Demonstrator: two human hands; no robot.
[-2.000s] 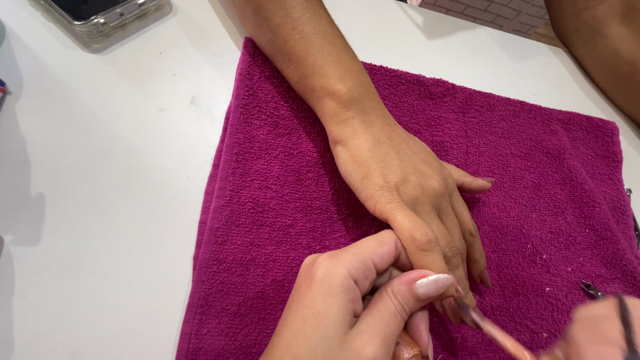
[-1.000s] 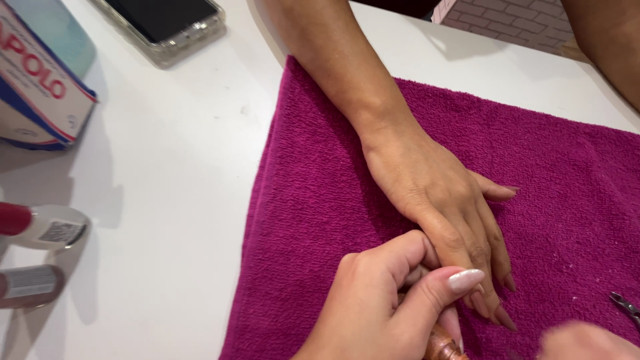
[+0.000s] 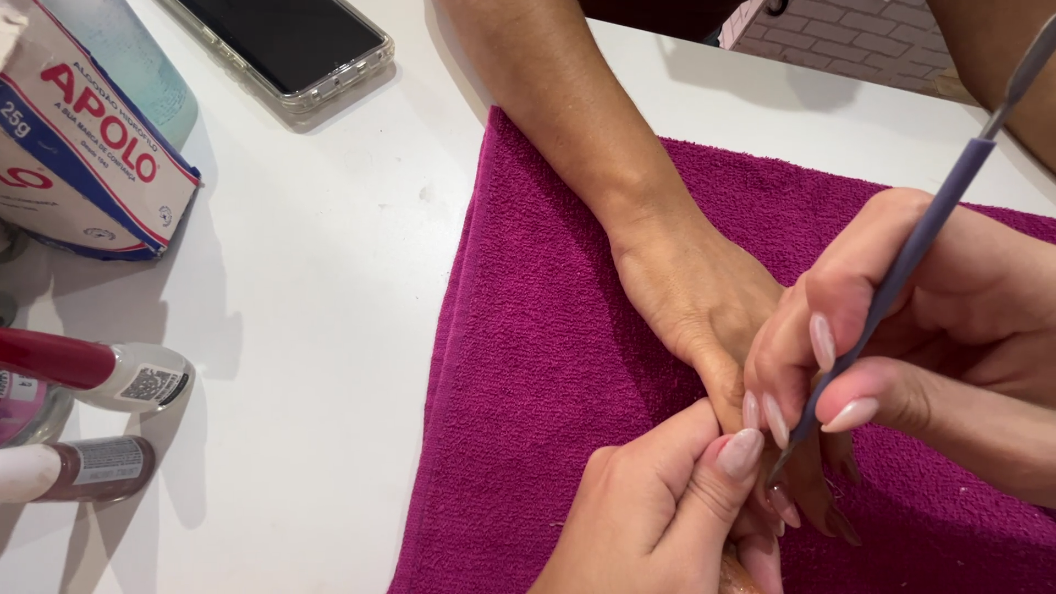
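Note:
Another person's hand (image 3: pixel 701 272) lies palm down on a folded magenta terry towel (image 3: pixel 528 346). From below, my left hand (image 3: pixel 660 503) grips one of its fingers between thumb and fingers. Under my left palm shows part of a brownish, shiny object (image 3: pixel 734 573), mostly hidden. My right hand (image 3: pixel 899 330) holds a metal cuticle pusher with a purple grip (image 3: pixel 916 235) like a pen. Its lower metal tip is at the held finger, by my left thumb; exact contact with the nail cannot be told. The flat upper end points to the top right.
At the left stand a cotton box (image 3: pixel 99 140), a bluish bottle (image 3: pixel 136 66) and several nail polish bottles (image 3: pixel 107 470). A phone in a clear case (image 3: pixel 289 49) lies on the white table (image 3: pixel 322 247). The person's other arm (image 3: pixel 990 74) is at the top right.
My right hand has come in from the lower right edge and now holds the purple-gripped pusher at the finger. Two seconds ago it held a pinkish stick-like tool. The view has shifted left.

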